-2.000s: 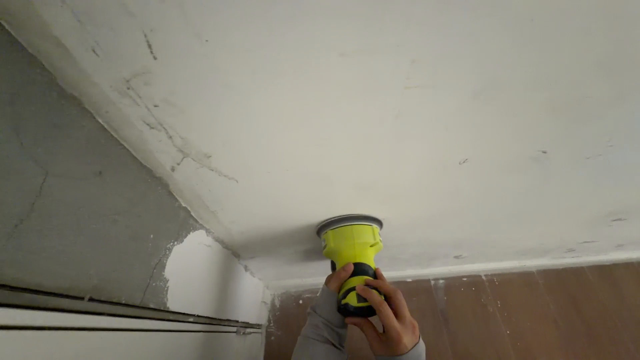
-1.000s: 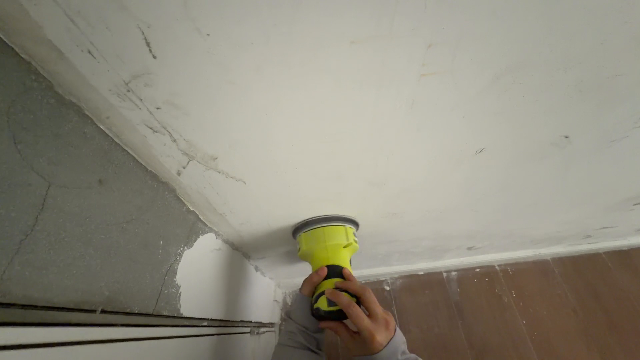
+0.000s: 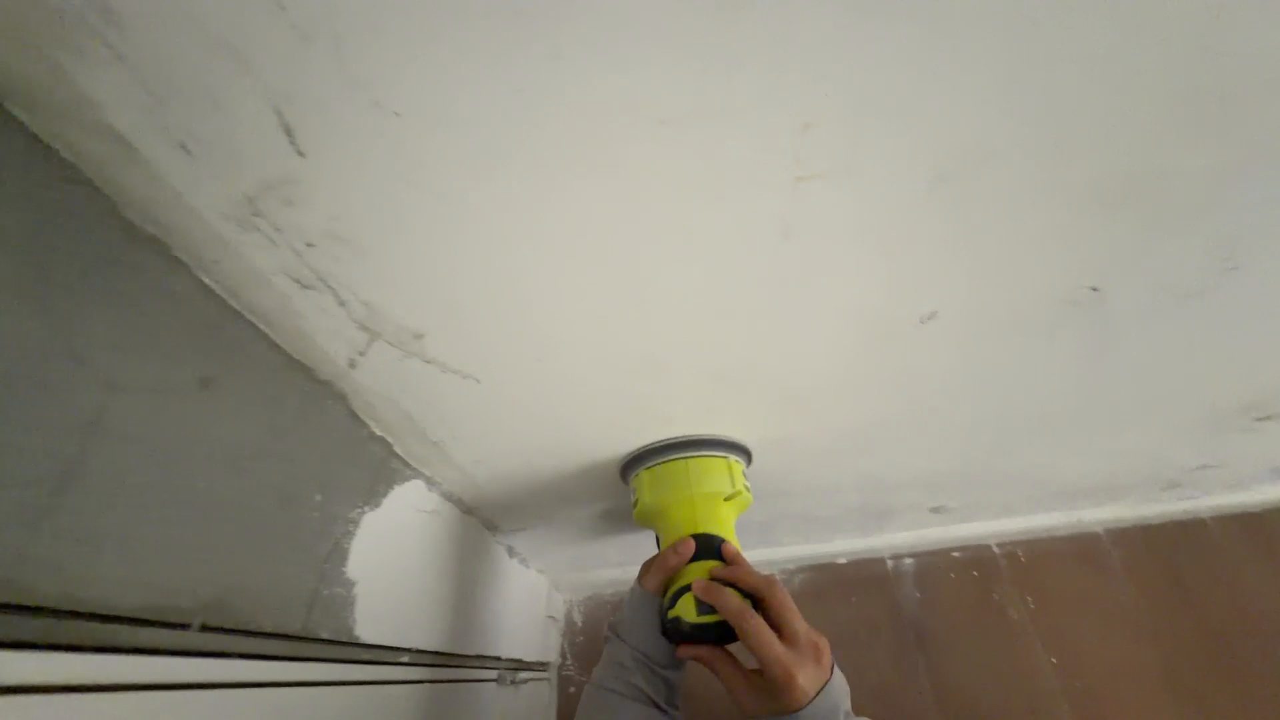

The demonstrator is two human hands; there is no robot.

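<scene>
A green-and-black random orbital sander (image 3: 695,500) is held up with its round pad flat on the white ceiling (image 3: 700,250), near the corner. My right hand (image 3: 775,630) is wrapped around the black-and-green body from the right, fingers spread over it. From the left, my left hand (image 3: 665,568) grips the same body; mostly its thumb or a finger shows, and the rest is hidden behind the tool. Grey sleeves cover both forearms. Dark scuffs and cracks mark the ceiling to the left of the sander.
At left stands a grey wall (image 3: 180,400) with a white plaster patch (image 3: 430,570). Dark-edged horizontal strips (image 3: 270,650) run along it below. A brown panelled wall (image 3: 1050,610) with white spatters meets the ceiling behind my hands.
The sander, held in both hands, has shifted along the ceiling, first leftward in view and then back to the right, staying near the corner. The view has shifted slightly.
</scene>
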